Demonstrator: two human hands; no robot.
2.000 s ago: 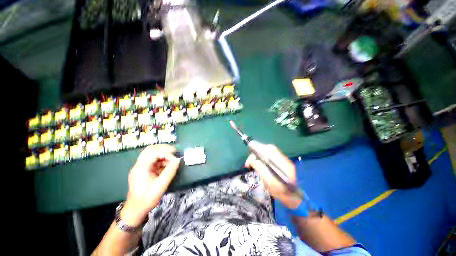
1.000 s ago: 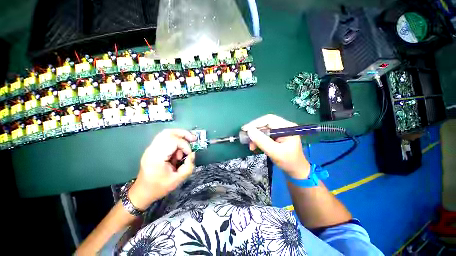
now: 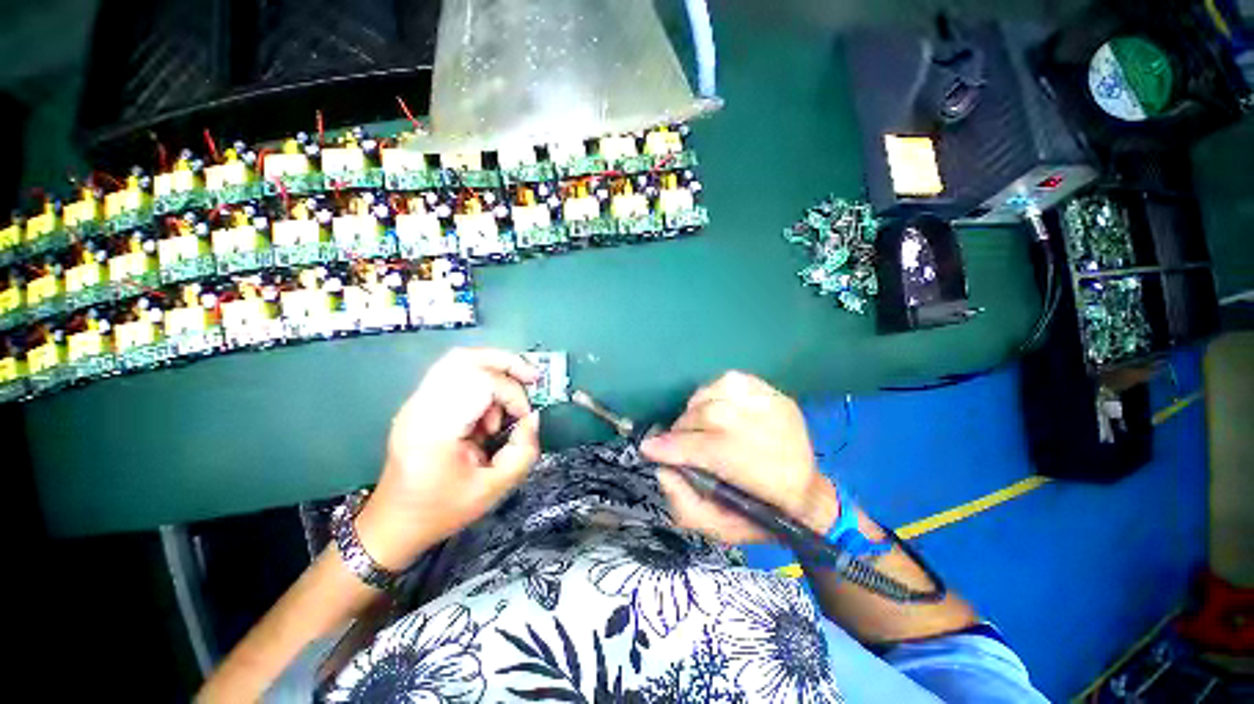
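My left hand (image 3: 465, 443) holds a small green circuit board (image 3: 549, 377) between thumb and fingers, just above the green mat near its front edge. My right hand (image 3: 736, 461) grips a black soldering iron (image 3: 770, 520). The iron slants up to the left, with its metal tip at the board's lower right edge. Whether the tip touches the board, and whether a solder wire is present, I cannot tell. Several rows of power boards (image 3: 303, 234) with yellow-and-white blocks and thin red wires stand at the left and centre of the mat.
A clear fume hood (image 3: 564, 76) hangs over the back row. A black tray (image 3: 275, 69) lies behind. At right are a pile of small green boards (image 3: 836, 252), a black cup (image 3: 924, 275), a yellow sponge (image 3: 913, 165), the dark soldering station (image 3: 949, 103), a fan (image 3: 1130, 77) and a divided tray (image 3: 1185, 296).
The iron has swung from nearly level to a steep slant, its handle now pointing down to the right. My right hand has moved lower. My left hand and the board have barely moved.
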